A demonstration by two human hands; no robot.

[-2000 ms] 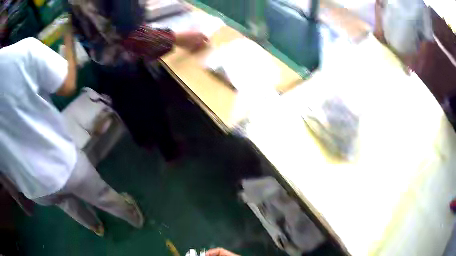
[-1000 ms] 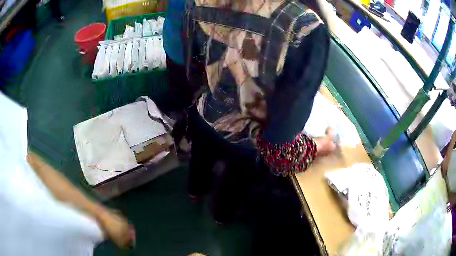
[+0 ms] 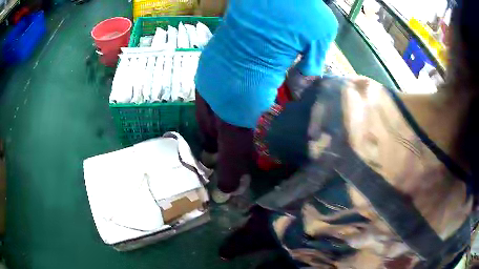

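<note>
Neither of my hands is in view. A white carton with torn flaps (image 3: 131, 184) lies nearest on the floor, its brown inside showing at one corner. Behind it stands a green plastic crate (image 3: 149, 122) holding several white bagged units (image 3: 155, 79) upright in rows. A person in a patterned apron (image 3: 367, 173) fills the right side, close in front of me, and hides most of the worktable.
A person in a blue top (image 3: 257, 58) stands beside the green crate. A red bucket (image 3: 112, 41) is left of it, and a yellow crate (image 3: 163, 8) is behind. A blue bin (image 3: 25, 37) is at the far left. A conveyor or bench edge (image 3: 375, 50) runs at upper right.
The view has swung left and closer to the crates. The person in white and the worktable top have left the view. The blue-topped person now shows fully, and the aproned person is nearer.
</note>
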